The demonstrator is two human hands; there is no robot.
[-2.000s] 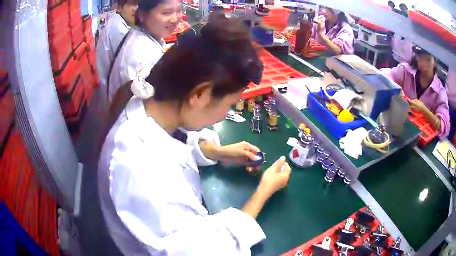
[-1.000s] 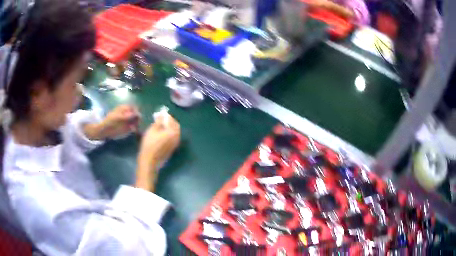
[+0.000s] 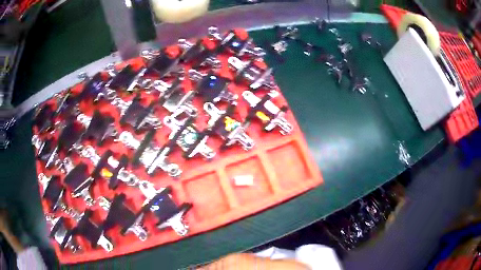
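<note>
A red compartment tray (image 3: 311, 176) lies on the green bench. Most of its pockets hold black devices (image 3: 164, 205) with silver bulldog clips (image 3: 181, 225) on them. Three pockets at its near right corner hold no device; the middle one has a small white piece (image 3: 243, 180). My right hand (image 3: 253, 263) is at the bottom edge, below the tray's near edge, with a white sleeve to its right. It is cut off, so its fingers and anything in them are hidden. My left hand is out of the picture.
Loose clips (image 3: 343, 68) lie right of the tray. A white-grey tape dispenser (image 3: 422, 79) with a pale roll stands at the right, beside another red tray (image 3: 461, 124). A pile of dark clips (image 3: 364, 219) is below the bench edge. Another person's hand (image 3: 10, 233) shows at far left.
The view has swung right and down from the neighbouring worker to the tray, which now fills the middle. My right hand has come into the bottom edge.
</note>
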